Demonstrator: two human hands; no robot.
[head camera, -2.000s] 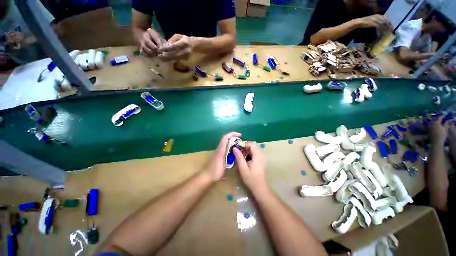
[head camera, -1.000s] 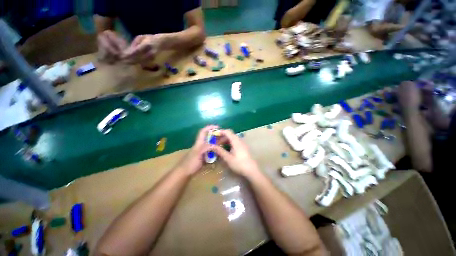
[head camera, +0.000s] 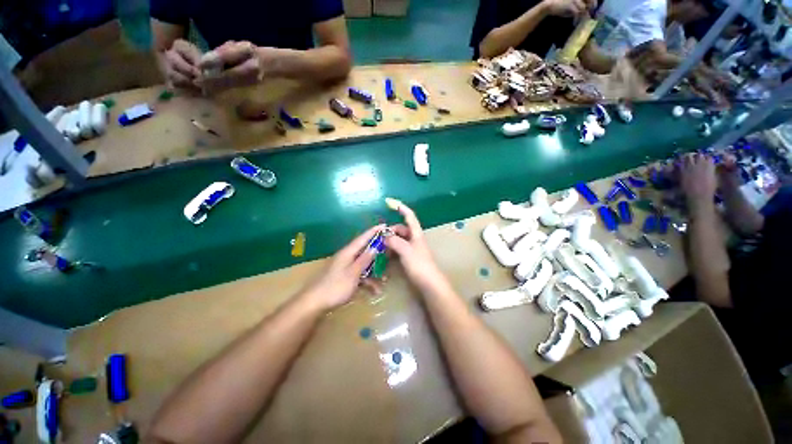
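Observation:
My left hand holds a part-filled housing with blue showing inside, at the belt's near edge. A green circuit board hangs at its lower end. My right hand touches the housing from the right with thumb and fingers; its index finger, with a pale yellowish finger cot, points up and away from it. The fingers hide much of the housing.
White housing shells lie piled at right, above an open cardboard box with more shells. Blue battery cells lie at lower left. The green belt carries several housings and a yellow piece. People work across the belt and at right.
The view has shifted. My hands stay together on the housing; the green board now shows below it. My right index finger has lifted off. The belt's housings have moved slightly right relative to the yellow piece.

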